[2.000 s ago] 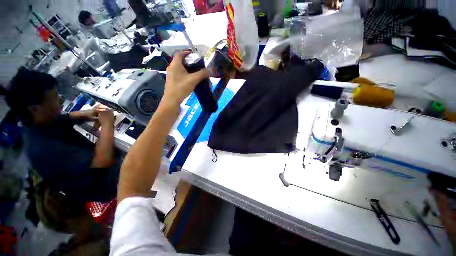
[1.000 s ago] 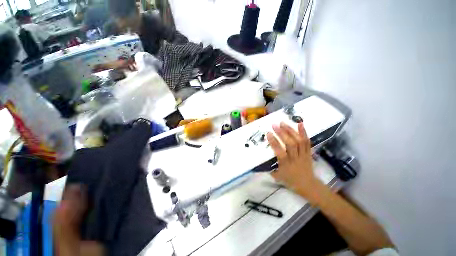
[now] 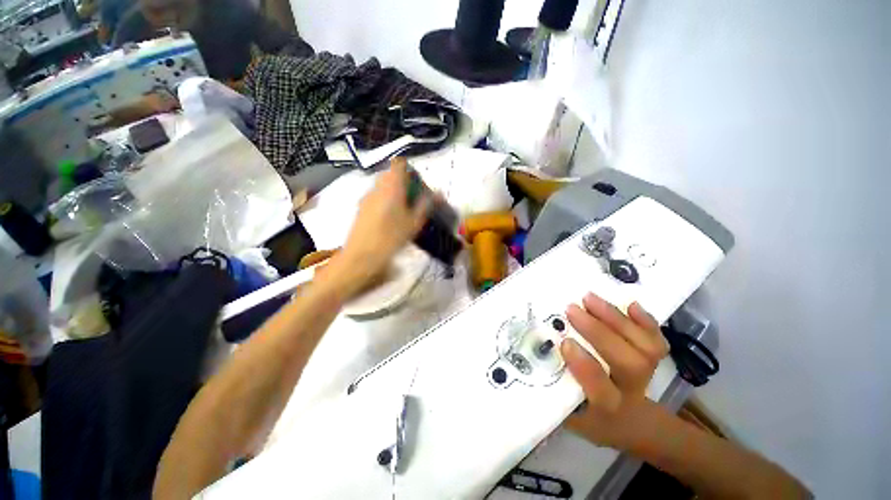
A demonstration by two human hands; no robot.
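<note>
My left hand (image 3: 376, 229) is behind the machine head, its fingers on a dark thread spool (image 3: 438, 236) that is tilted and slightly blurred. Orange-yellow thread spools (image 3: 488, 259) stand just right of it. My right hand (image 3: 615, 361) lies on the white sewing machine head (image 3: 469, 405), fingers spread beside a small metal post and guide plate (image 3: 530, 354). It holds nothing that I can see. A metal thread guide (image 3: 399, 435) stands on the head nearer to me. The needle area is out of view.
A dark garment (image 3: 122, 391) lies at the left. Checked fabric (image 3: 293, 103) is piled behind. Black cones (image 3: 477, 44) stand at the back. Black-handled scissors (image 3: 692, 354) and black snips (image 3: 535, 482) lie right and below. A white wall rises at the right.
My left hand has moved from the left, over the dark garment, to the spools behind the head. My right hand stays on the head. The view has come closer to the head.
</note>
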